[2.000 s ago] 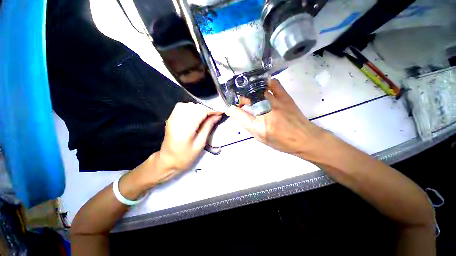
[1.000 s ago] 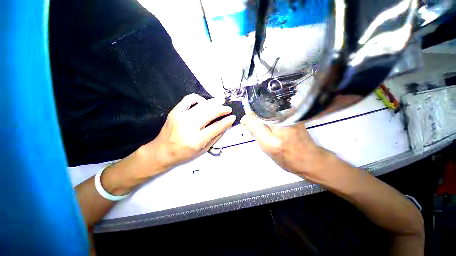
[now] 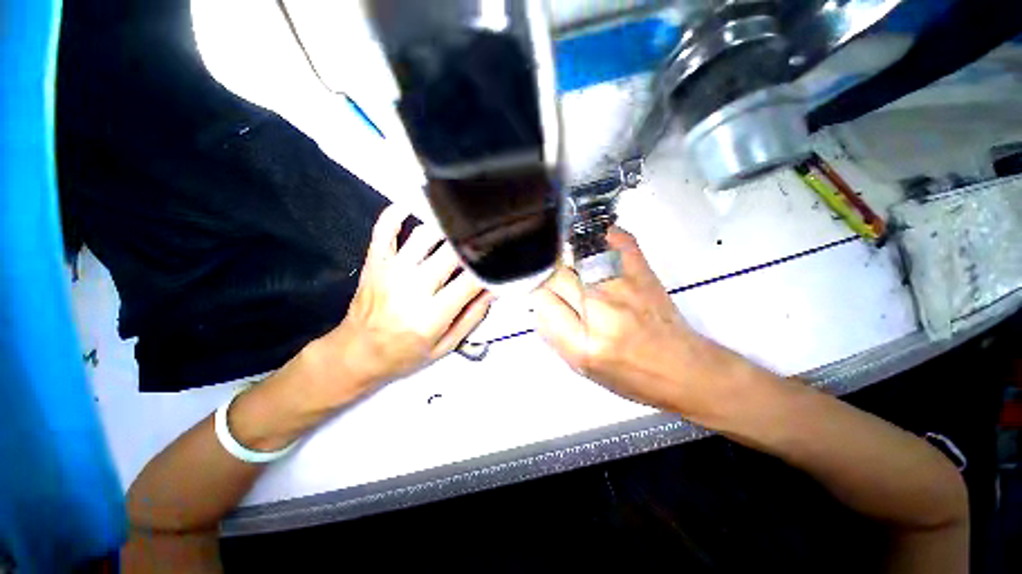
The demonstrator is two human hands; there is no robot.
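Black cloth [image 3: 235, 224] lies on the white table at the left, its right end running under my left hand. My left hand [image 3: 409, 297] lies on that end with its fingers spread, left of the machine head [image 3: 493, 168]. My right hand [image 3: 611, 320] is right of the machine head, its fingers bent beside the dark ringed attachment [image 3: 594, 224] with a pale knob. What its fingertips hold, if anything, cannot be told. The machine head hides the needle area and some fingertips.
A grey-white machine knob [image 3: 749, 140] hangs at upper right. Snips with yellow-green and red handles [image 3: 841, 198] lie beyond it, near a clear plastic packet [image 3: 964, 252]. A blue rounded bar [image 3: 45, 336] fills the left rim. The grey ruler-like table edge [image 3: 538, 448] curves in front.
The camera view has shifted, so the machine head now covers the needle area. My left hand's fingers are more spread than before. The cloth still lies at the left.
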